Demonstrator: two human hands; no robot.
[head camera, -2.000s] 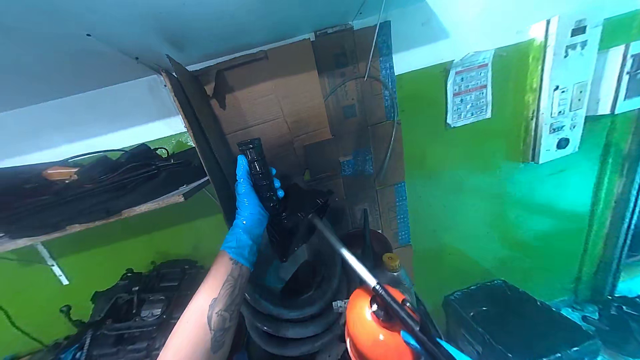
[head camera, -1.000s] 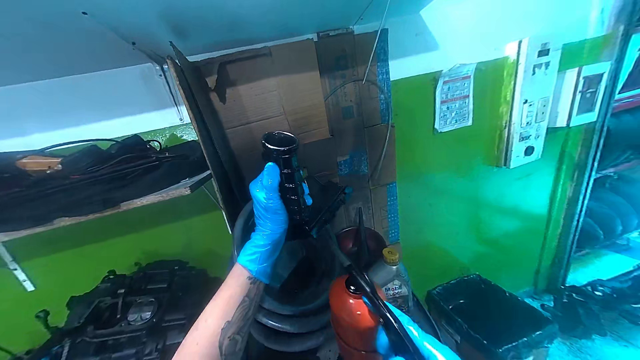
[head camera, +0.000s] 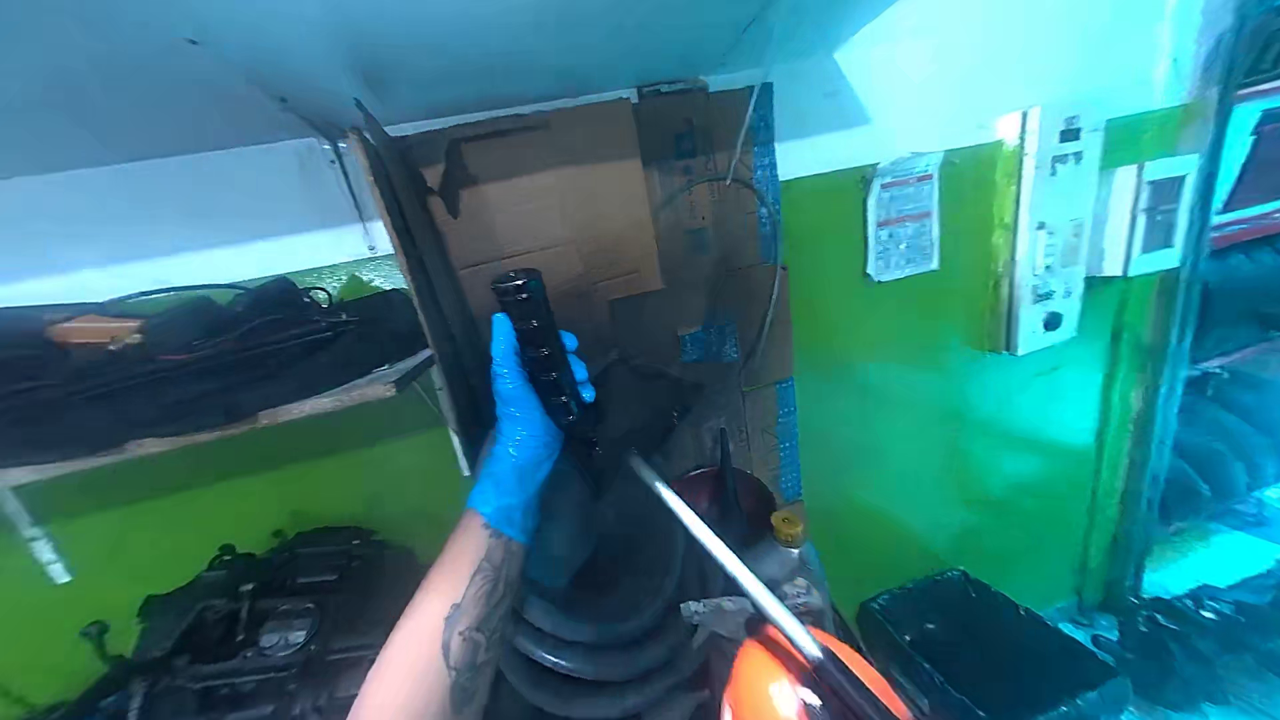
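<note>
My left hand (head camera: 520, 430), in a wet blue glove, grips a glossy black cylindrical part (head camera: 540, 345) with ring-like bands along its length. The part stands tilted, its upper end towards the cardboard. Dark shapes below the hand hide its lower end. From the lower right a thin metal tube (head camera: 730, 560) with a black rear part points up towards the held part, its tip a little right of and below my left hand. An orange rounded container (head camera: 800, 680) is beneath the tube. My right hand is outside the frame.
Stacked dark rings (head camera: 600, 660) lie below my left hand. Beside them stand a bottle with a yellow cap (head camera: 788, 530) and a dark red container (head camera: 735, 490). A black bin (head camera: 985, 640) is at right, a loaded shelf (head camera: 330, 405) and a dark mechanical assembly (head camera: 280, 630) at left.
The black part, its open upper end facing me one second ago, has tipped away and now shows its banded side. My gloved right hand, partly seen at the lower right before, has left view.
</note>
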